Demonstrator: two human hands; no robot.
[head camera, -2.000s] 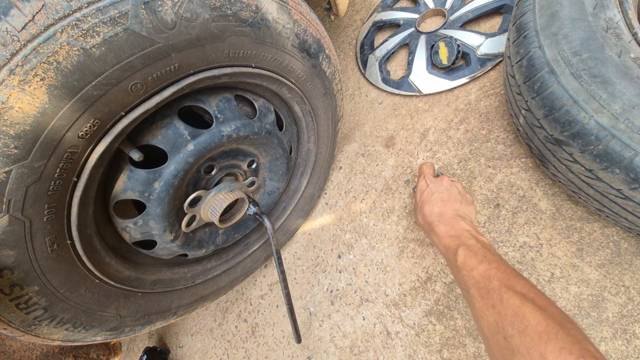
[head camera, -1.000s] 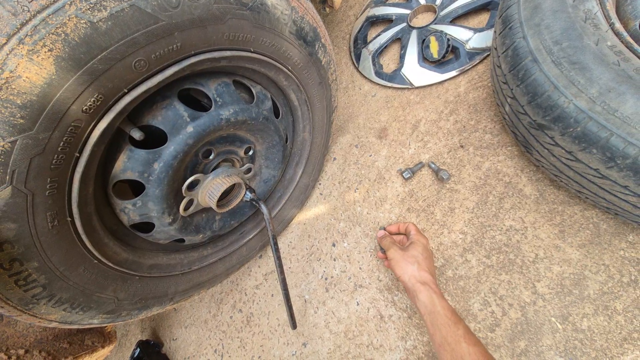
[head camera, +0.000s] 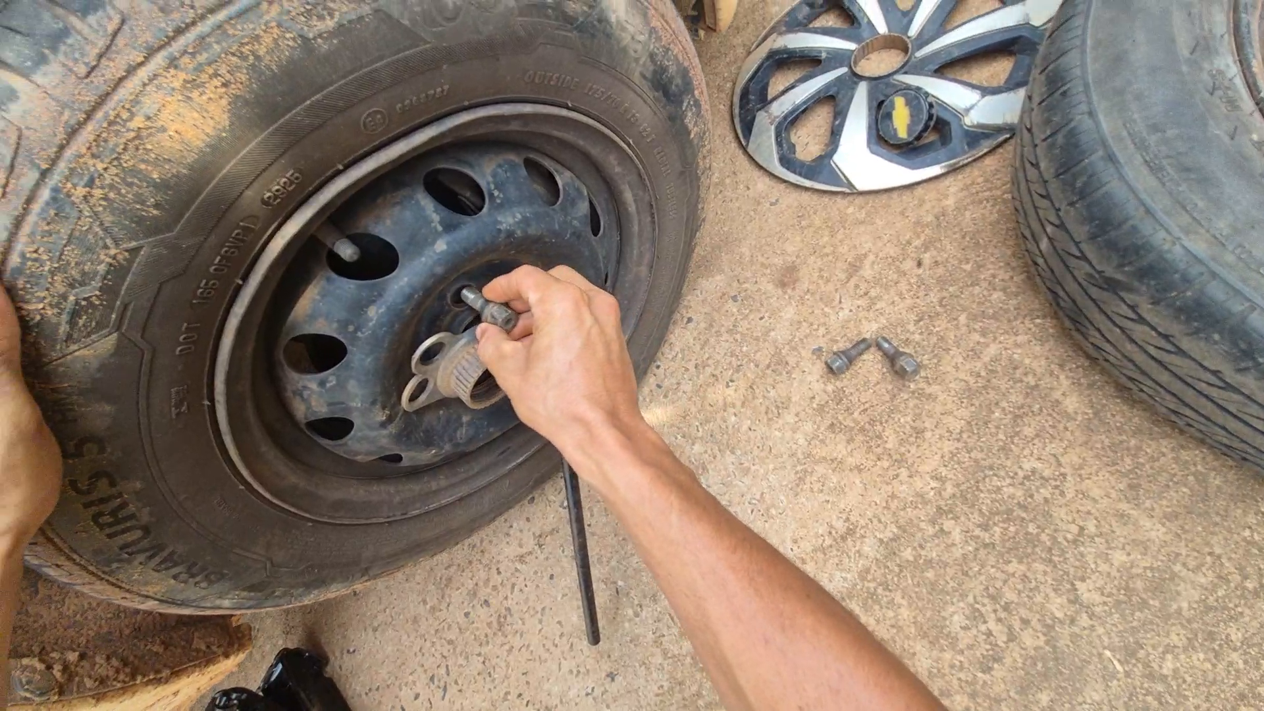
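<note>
My right hand (head camera: 563, 346) pinches a wheel bolt (head camera: 490, 308) between thumb and fingers, its threaded tip at a bolt hole in the black steel wheel (head camera: 346, 326). Around that wheel is a dusty tire (head camera: 148, 395). My left hand (head camera: 25, 444) rests against the tire's left side, partly cut off by the frame edge. Below the held bolt, a toothed metal ring with round lugs (head camera: 459, 375) sits at the hub. A black wrench bar (head camera: 581, 553) slants down from behind my right hand; its upper end is hidden.
Two more wheel bolts (head camera: 846, 357) lie on the rough concrete ground (head camera: 938, 513). A silver and black hubcap (head camera: 859, 148) lies beyond them, beside a second tire (head camera: 1136, 217) on the right. Something shiny and black (head camera: 286, 681) is at the bottom left.
My right hand has moved from the ground up and left to the wheel, with a bolt in its fingers. My left hand has come into view at the tire.
</note>
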